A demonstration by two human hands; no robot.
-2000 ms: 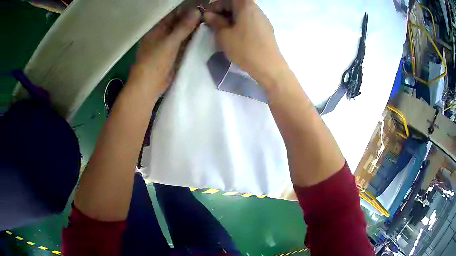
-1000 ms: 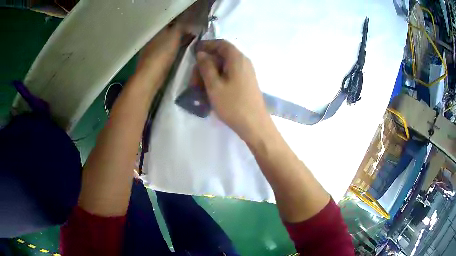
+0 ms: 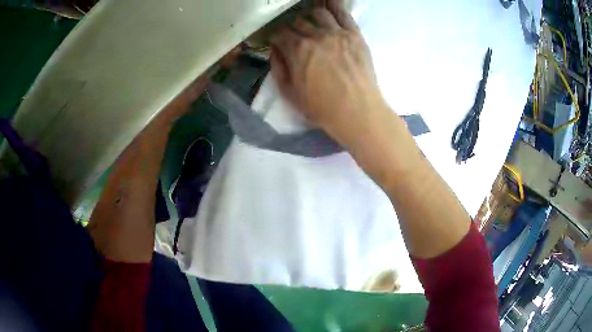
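Observation:
The white cloth cover (image 3: 279, 220) spreads in front of me, with a brown stain near its lower edge. My right hand (image 3: 328, 65) is on the cloth's upper left edge, fingers bent; what they grip is hidden. The grey strip (image 3: 279, 141) runs from under my right wrist over the cloth's left edge. Its other end shows right of my forearm. My left hand (image 3: 224, 68) is blurred and mostly hidden beneath the cream rail. Black scissors (image 3: 472, 123) lie on the cloth to the right.
The long curved cream rail (image 3: 130, 78) runs along the upper left. A purple cord (image 3: 19, 146) is at the far left. A shoe (image 3: 195, 162) stands on the green floor (image 3: 324, 308) below the gap. Cardboard and yellow-edged items (image 3: 513, 181) stand beyond the cloth's right side.
My right hand has moved up to the cloth's upper edge. My left hand has gone under the rail. The grey strip's end has come away from the scissors and the strip now hangs across the left edge.

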